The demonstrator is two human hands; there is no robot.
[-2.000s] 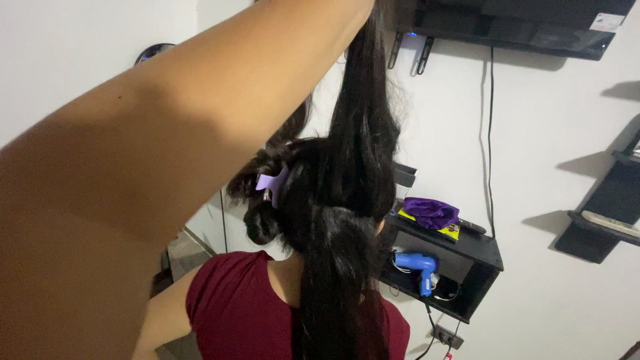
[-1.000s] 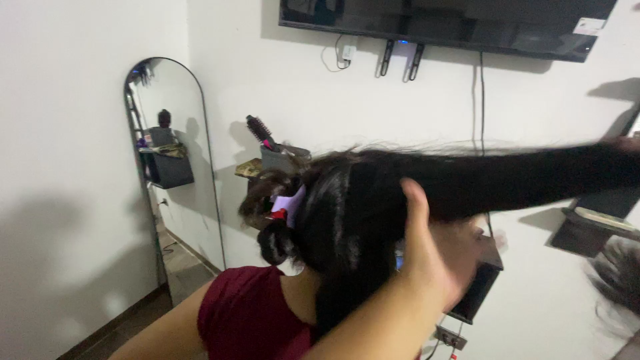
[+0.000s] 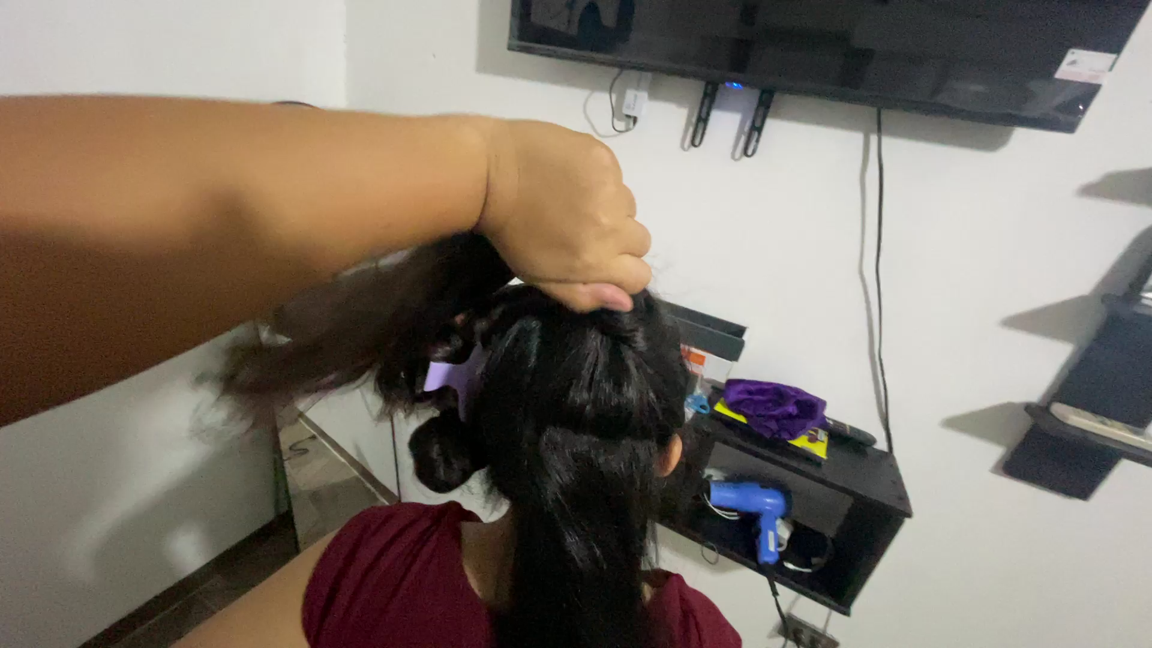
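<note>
My left hand (image 3: 576, 220) reaches in from the left edge with its fingers closed on a gathered lock of long dark hair at the crown of a seated person's head (image 3: 585, 378). Loose ends of the lock (image 3: 360, 315) hang to the left under my forearm. A lilac hair clip (image 3: 457, 376) sits at the left side of the head, above a small coiled bun (image 3: 443, 450). The lower hair (image 3: 580, 549) falls straight down over the back of a maroon shirt (image 3: 387, 576). My right hand is out of view.
A black wall shelf (image 3: 864, 477) at the right holds a purple cloth (image 3: 774, 408) on top and a blue hair dryer (image 3: 756, 513) inside. A television (image 3: 810, 54) hangs above. More dark shelving (image 3: 1102, 396) is at the right edge.
A second ago the upper hair was pulled out to the right, with a hand in front of it. Now my left hand grips it close to the crown, and its ends hang left.
</note>
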